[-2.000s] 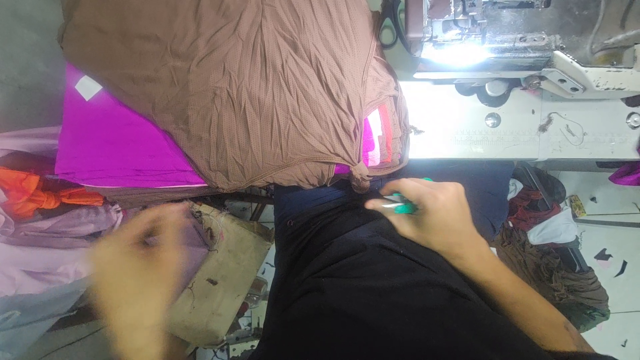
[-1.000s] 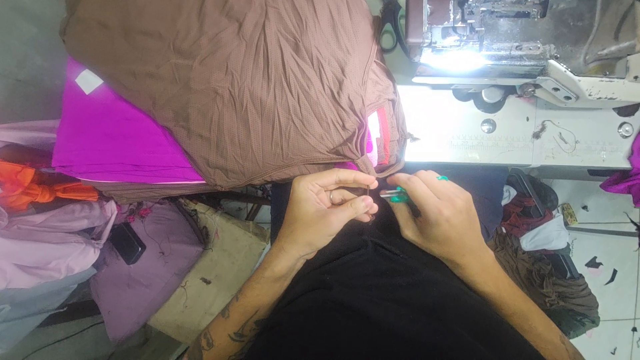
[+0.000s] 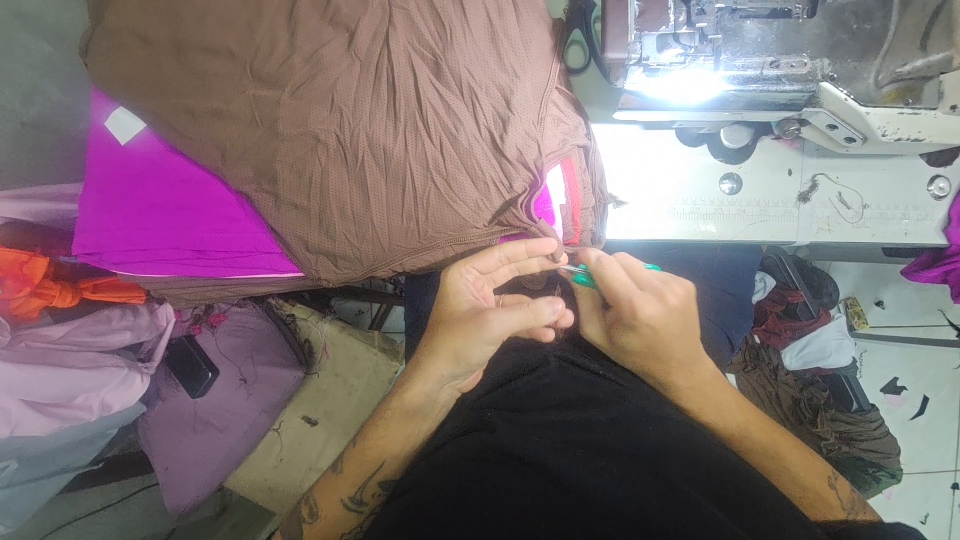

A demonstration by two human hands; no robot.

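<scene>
Brown mesh-like fabric lies over a stack of magenta cloth, and its gathered lower right edge reaches my hands. My left hand is at that edge, its upper fingers pinching the fabric and the lower ones curled. Touching close to them, my right hand grips a small green-handled cutting tool, probably thread snips, with its metal tip at the fabric's edge. Most of the tool is hidden by my fingers.
An industrial sewing machine with a lit lamp stands at upper right, above a white bed with a ruler scale. Dark-handled scissors lie beside it. Cloth heaps are at lower right; lilac cloth, a dark phone-like object and cardboard are at left.
My left hand has come from the lower left to the fabric's edge and now pinches it. My right hand, still holding the green tool, has met it there.
</scene>
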